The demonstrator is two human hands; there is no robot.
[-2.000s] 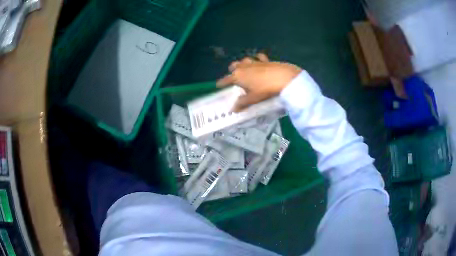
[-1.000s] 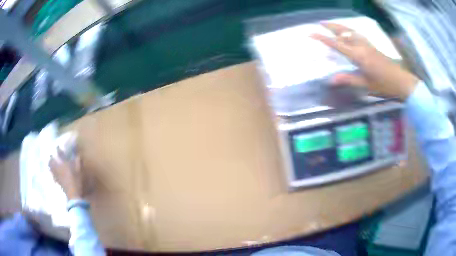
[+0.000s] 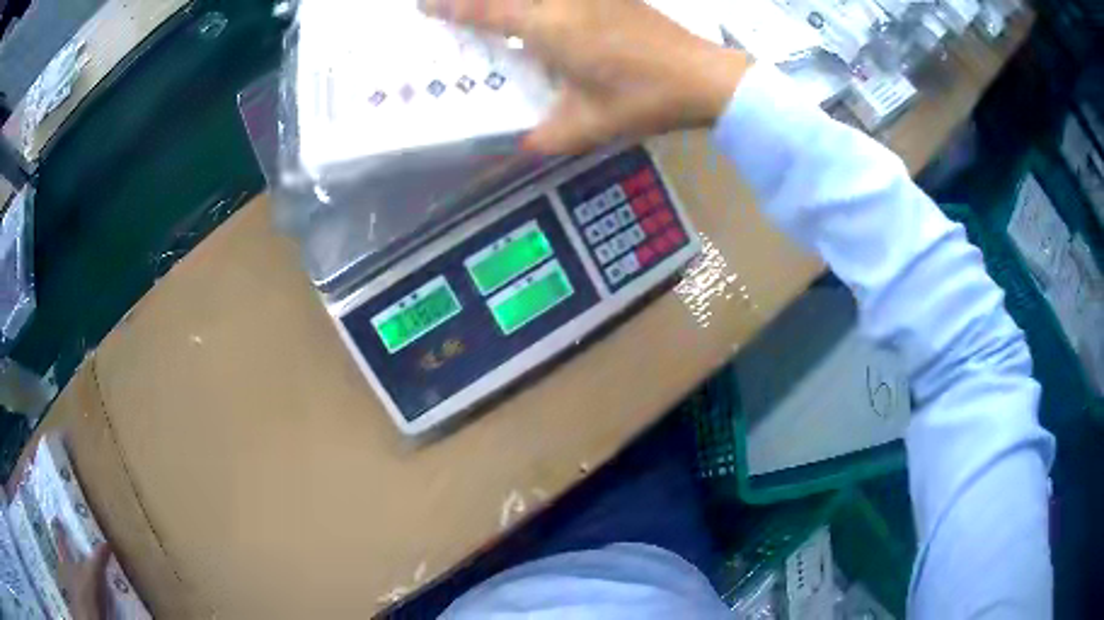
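A white box (image 3: 424, 103) with a row of small dark icons lies in shiny clear plastic on the pan of the digital scale (image 3: 515, 297). The scale's three green displays are lit. My right hand (image 3: 605, 67) lies over the right part of the box, thumb near its front edge, fingers reaching the picture's top edge. Whether it grips the box cannot be told. My left hand (image 3: 82, 584) is small, dim and partly cut off at the lower left, its fingers against a row of white boxes (image 3: 61, 497). Its grip is unclear.
Bagged boxes (image 3: 878, 97) lie right of the scale on the cardboard-covered bench (image 3: 279, 472). A dark green conveyor (image 3: 157, 194) runs behind. Below right are a green crate (image 3: 823, 476) with a numbered white board and another crate holding bagged boxes (image 3: 805, 575).
The view has swung from the floor crates to the bench, then right, bringing the scale nearer the centre. My right hand has left the crate's boxes and is over the box on the scale.
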